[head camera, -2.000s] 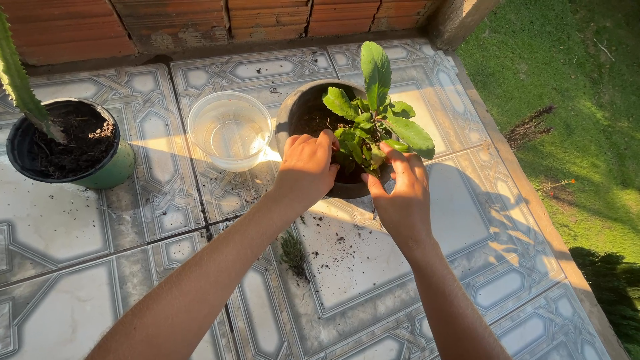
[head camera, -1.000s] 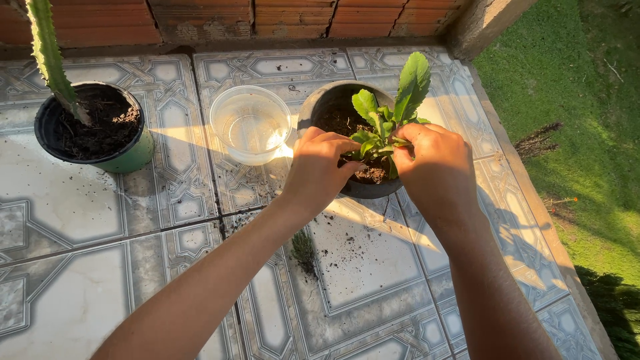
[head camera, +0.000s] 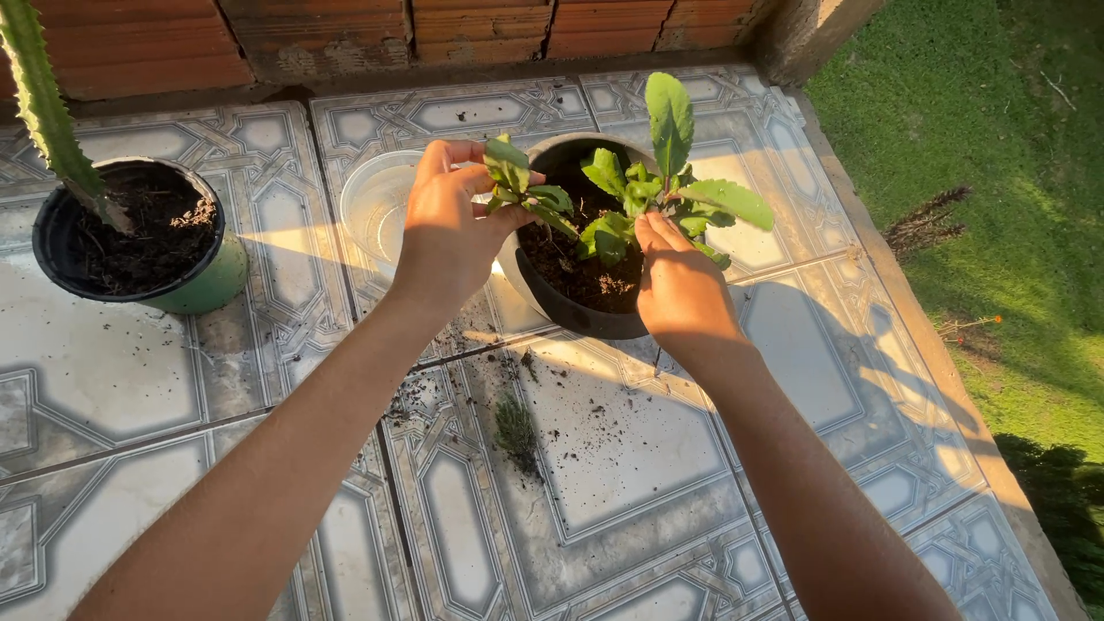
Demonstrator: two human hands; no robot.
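A leafy green plant (head camera: 681,185) with toothed leaves stands in a dark round pot (head camera: 595,321) partly filled with soil (head camera: 552,250). My left hand (head camera: 453,228) is raised at the pot's left rim and pinches a small leafy sprig (head camera: 520,183) between thumb and fingers. My right hand (head camera: 690,289) reaches over the pot's right side, its fingers closed at the base of the potted plant; the fingertips are partly hidden by leaves. Behind my left hand is a clear plastic tub (head camera: 371,203), partly covered by that hand.
A green pot (head camera: 203,280) with a spiny cactus (head camera: 52,121) stands at the left. Loose soil and a small uprooted tuft (head camera: 516,429) lie on the tiles before the dark pot. A brick wall (head camera: 319,34) runs behind; grass (head camera: 931,112) lies beyond the right edge.
My left hand has moved left and up from the plant and now holds a separate sprig. My right hand remains at the plant, with its fingers lower on it.
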